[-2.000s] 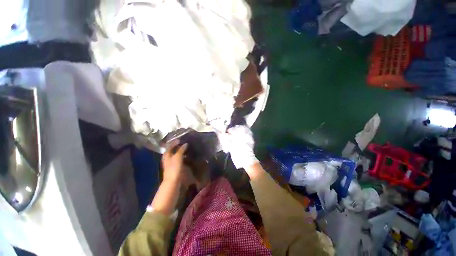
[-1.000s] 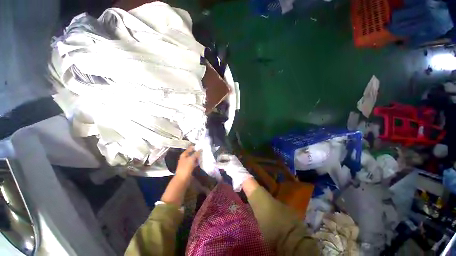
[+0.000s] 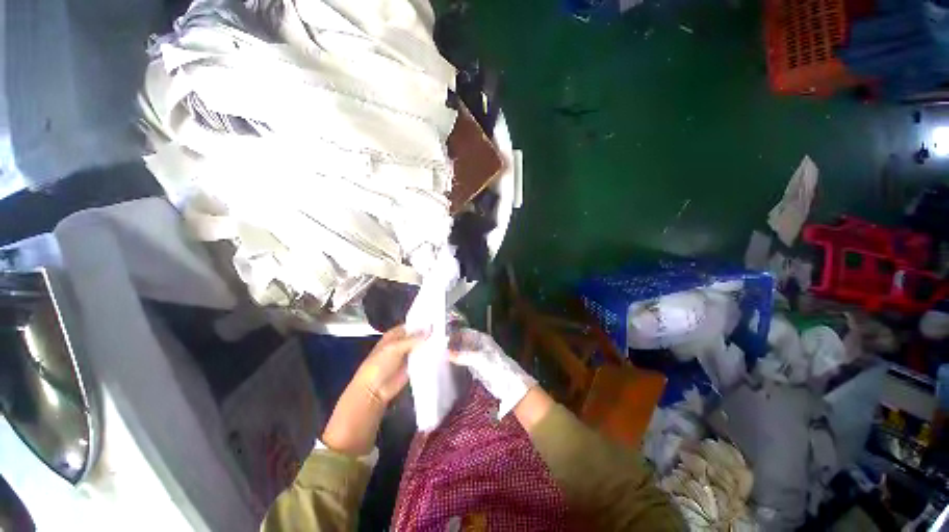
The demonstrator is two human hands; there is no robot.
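A narrow white strip point(image 3: 430, 369) hangs between my two hands over the lap, its upper end near the cream heap. My bare left hand point(image 3: 383, 372) grips its left side with fingers and thumb. My right hand point(image 3: 491, 366), in a white work glove, touches its right side; its fingertips are at the strip's edge. The large layered heap of cream cut pieces point(image 3: 302, 145) lies just beyond, overexposed in its middle. A round white rim point(image 3: 507, 197) shows at the heap's right.
A brown piece point(image 3: 475, 158) stands between heap and rim. A pale machine or table body point(image 3: 135, 353) is at left. A blue crate point(image 3: 614, 301) with white bundles, a red plastic stool or frame point(image 3: 869, 265) and an orange crate point(image 3: 803, 47) are at right on the green floor point(image 3: 624, 156).
The white strip is now drawn out lower over my lap, between my hands. Two seconds ago my hands were apart at the heap's lower edge. The view has shifted.
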